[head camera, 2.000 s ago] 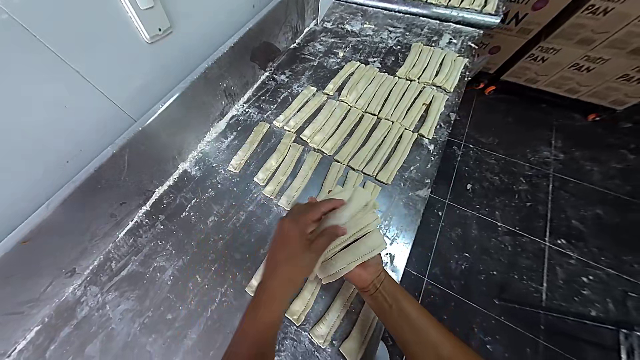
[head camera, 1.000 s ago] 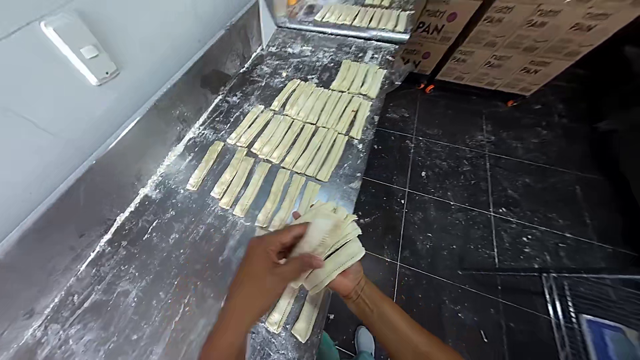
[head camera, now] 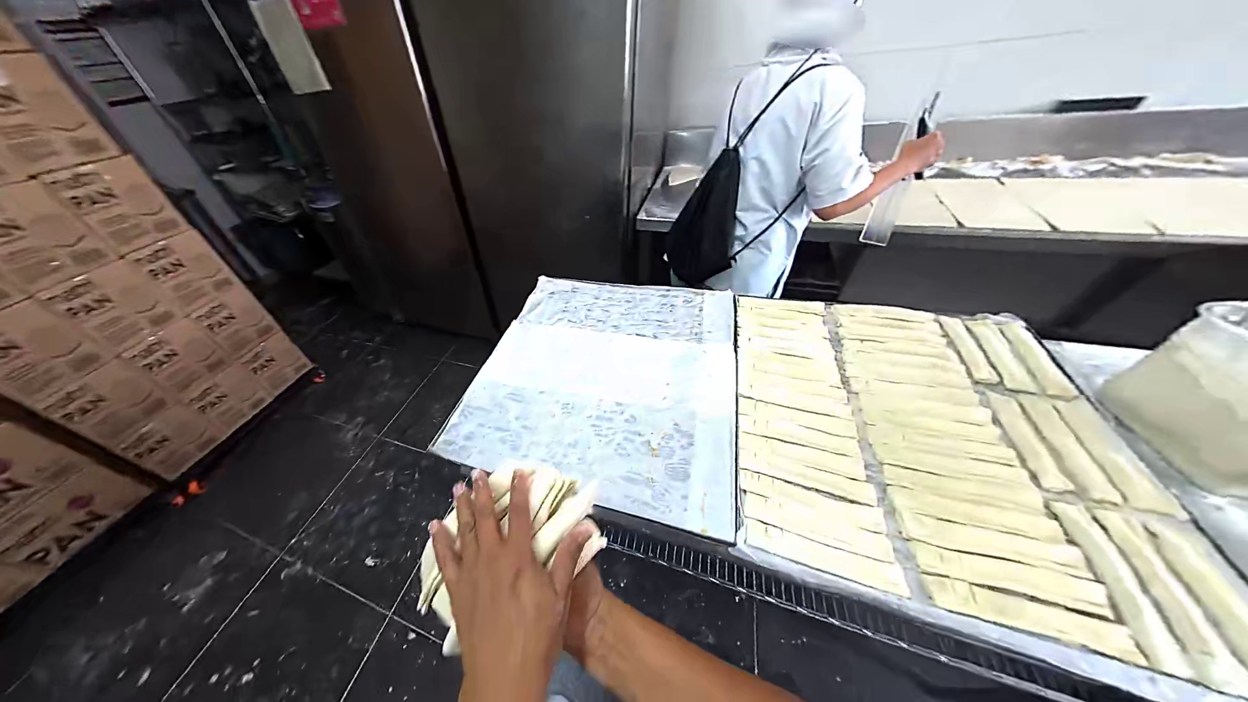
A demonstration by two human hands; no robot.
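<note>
A bundle of pale dough strips (head camera: 551, 492) is held between my two hands, in front of the near left corner of a paper-lined tray (head camera: 585, 419). My left hand (head camera: 502, 565) lies on top of the bundle with its fingers spread over it. Beneath and mostly hidden, my right hand (head camera: 590, 600) supports the strips. Many flat dough strips (head camera: 955, 448) lie in columns on the tray to the right. The lined tray bears only paper with crumbs and greasy marks in its visible part.
A co-worker (head camera: 790, 146) stands beyond the trays, holding a long flat blade or ruler (head camera: 892, 185) over dough sheets (head camera: 1082, 203) on a back counter. Stacked cardboard boxes (head camera: 146, 312) stand at left, steel refrigerator doors (head camera: 546, 146) behind. A large whitish container or sack (head camera: 1194, 390) sits at far right.
The view has swung from the floured steel table to the trays. Both hands have carried the bundle of strips away from that table.
</note>
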